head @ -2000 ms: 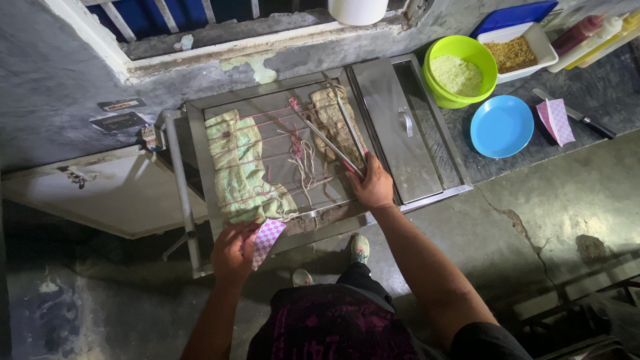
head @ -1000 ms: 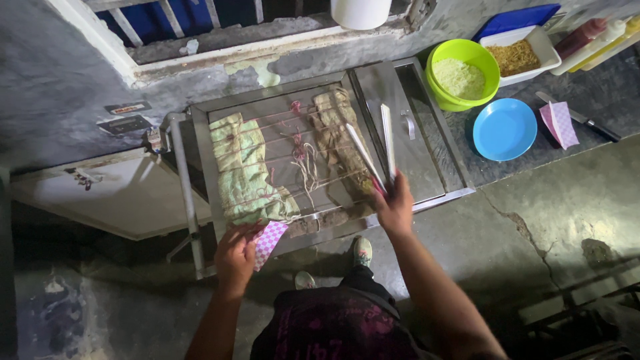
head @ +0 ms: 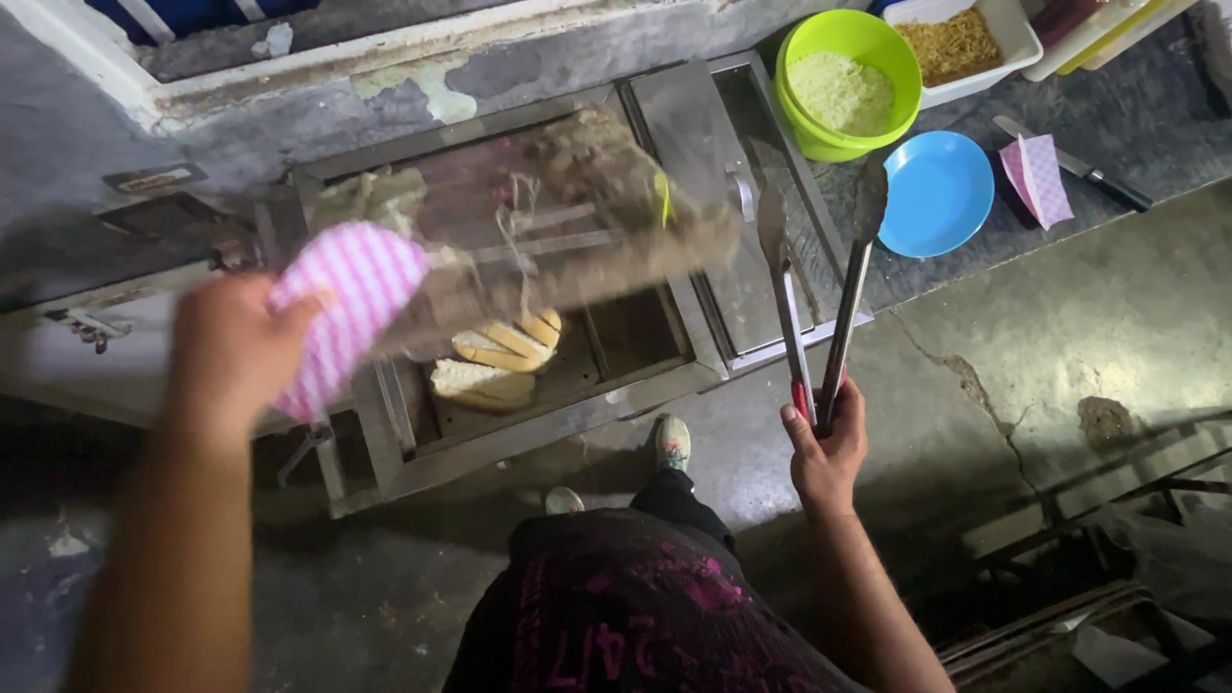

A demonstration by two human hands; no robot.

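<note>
My left hand (head: 236,337) grips a pink checkered paper bag (head: 351,303), and a worn cloth cover (head: 577,279), blurred and lifted at its near edge, hangs beside the bag. Whether fingers touch the cloth itself cannot be told. Under it, in the metal cart's compartment, lie sliced bread buns (head: 510,346). My right hand (head: 830,448) holds long metal tongs (head: 818,318), their dark tips spread apart and pointing away from me, with nothing between them.
Right of the steel cart (head: 539,428) stand a green bucket of white shreds (head: 847,87), a white tub of yellowish bits (head: 953,48) and a blue plate (head: 936,194). Farther right, a knife (head: 1088,173) lies by another checkered paper bag (head: 1038,183). Sauce bottles stand behind.
The cloth cover, flat over the cart before, is now raised at its near side, uncovering the buns. My left hand has risen with the paper bag. The tongs have moved right, off the cloth.
</note>
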